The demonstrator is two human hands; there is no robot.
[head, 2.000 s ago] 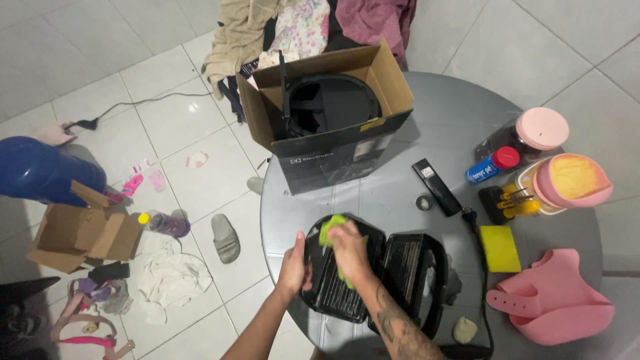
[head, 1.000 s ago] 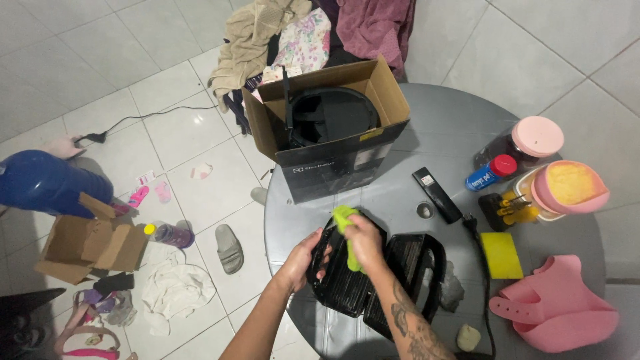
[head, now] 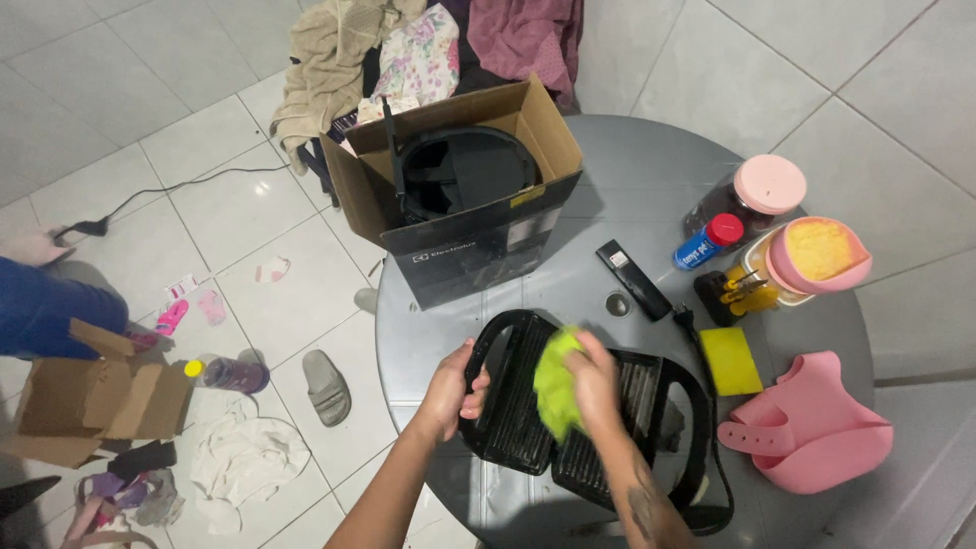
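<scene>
An electric sandwich grill lies opened flat on a grey round table, its ridged black plates facing up. My left hand is closed around the handle of its left half. In my right hand is a bunched lime-green cloth, blurred, over the middle of the grill where the two halves meet. The grill's black power cord curves along its right side, with the plug lying near a black oblong device. A yellow sponge lies right of the cord.
A cardboard box holding a black appliance stands at the table's back left. Along the right are a pink-lidded jar, a blue bottle with red cap, yellow-handled knives, a pink-topped container and a pink silicone bib.
The green cloth in my right hand has moved from the grill's left half to the middle, between the halves. My left hand has closed around the left handle.
</scene>
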